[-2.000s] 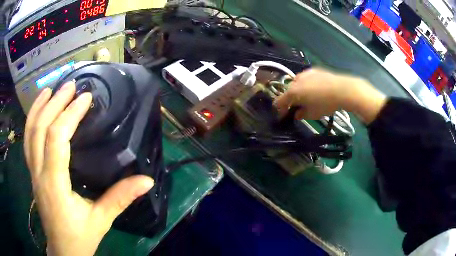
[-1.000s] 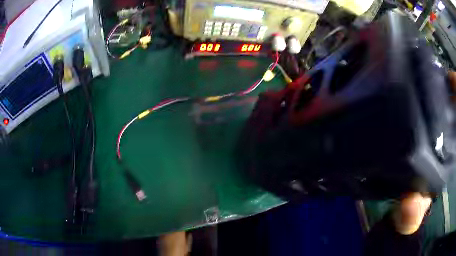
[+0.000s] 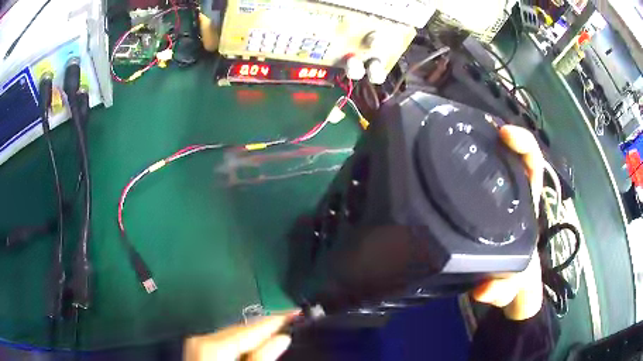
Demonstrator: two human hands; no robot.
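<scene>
The black tower power strip [image 3: 409,204] is tilted above the mat, its round top with two switch-like marks facing up and right, sockets along its side. My right hand [image 3: 522,211] grips it around the top end and is partly hidden behind it. My left hand [image 3: 243,342] is at the bottom edge of the view, its fingertips on a small blurred dark plug-like piece [image 3: 310,315] by the tower's lower end; whether the two touch is unclear. The USB test lead [image 3: 156,166] lies on the mat, its plug loose at the left.
A beige box [image 3: 310,32] with keypad and knobs stands at the back, above a red-digit panel meter [image 3: 282,72]. Black test leads [image 3: 83,190] hang from the white-blue tester [image 3: 49,77] at left. A green circuit board [image 3: 135,46] lies behind. Cables lie at right.
The tower has turned so its round top shows, and sits more to the left. My left hand has come up into view beside its lower end. The view has shifted slightly.
</scene>
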